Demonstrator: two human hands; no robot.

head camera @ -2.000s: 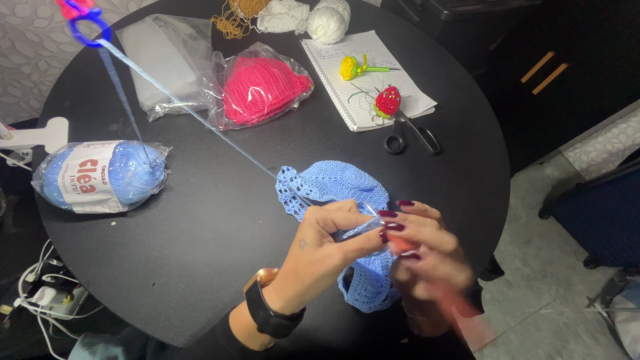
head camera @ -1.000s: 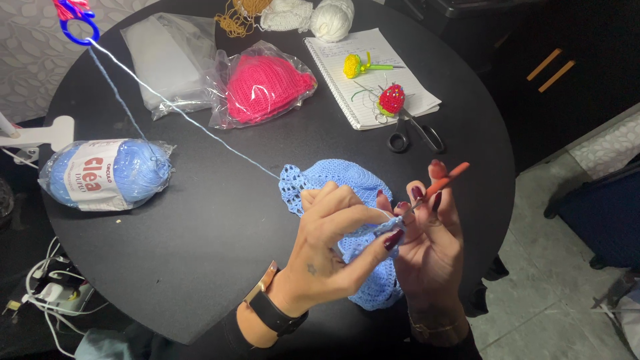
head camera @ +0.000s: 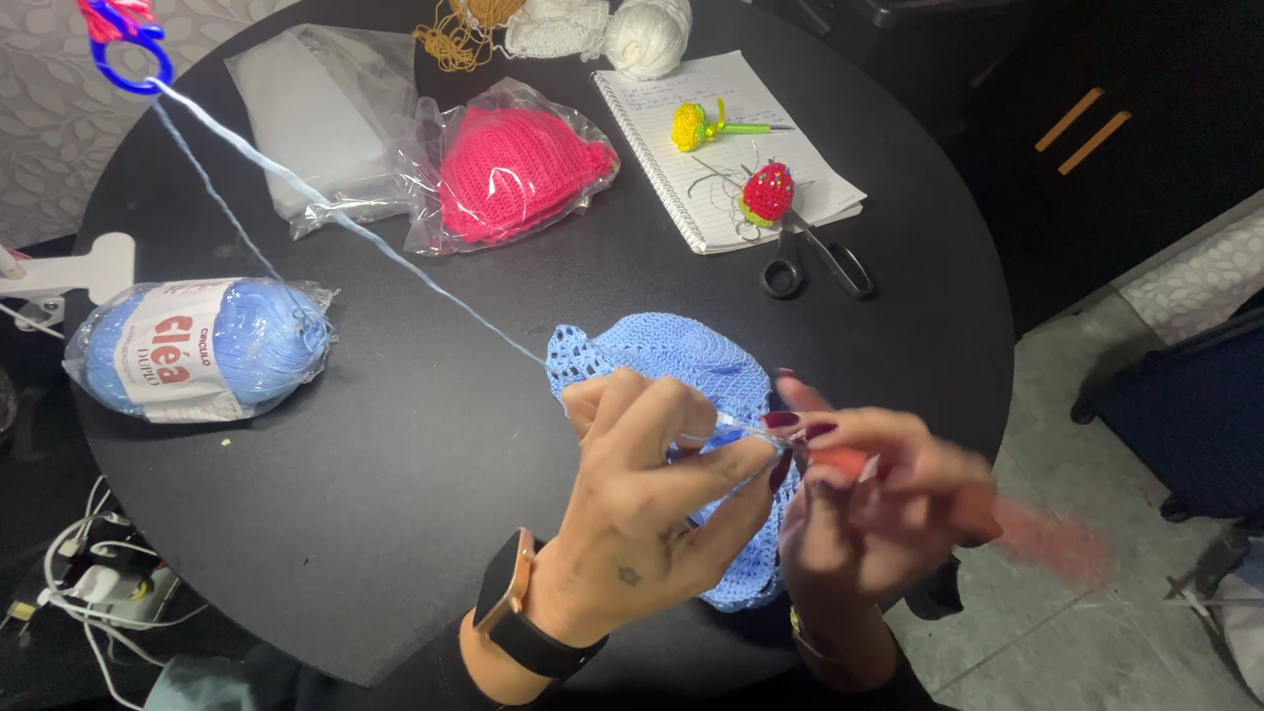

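Note:
A blue crocheted piece (head camera: 681,346) lies on the round black table, partly hidden under both hands. My left hand (head camera: 652,494) pinches its edge, with blue yarn running over the fingers. Close against it at the right, my right hand (head camera: 869,494) grips a crochet hook with an orange handle (head camera: 839,459), blurred by motion; its tip is at the pinched stitches. From the piece, the yarn (head camera: 395,257) rises to a blue ring (head camera: 128,59) at the upper left and comes back down to a wrapped blue yarn skein (head camera: 197,348).
Behind lie a bagged pink crocheted piece (head camera: 523,173), a clear plastic bag (head camera: 326,118), white yarn (head camera: 647,35) and a spiral notebook (head camera: 731,99) bearing handwriting. A yellow crocheted flower (head camera: 689,126), a red pincushion (head camera: 767,193) and black-handled scissors (head camera: 783,276) are at the notebook. White cables (head camera: 89,592) hang lower left.
The hook was raised and clearly visible one second ago; now my right hand has brought it down against the left fingers. The blue piece stays in my left hand.

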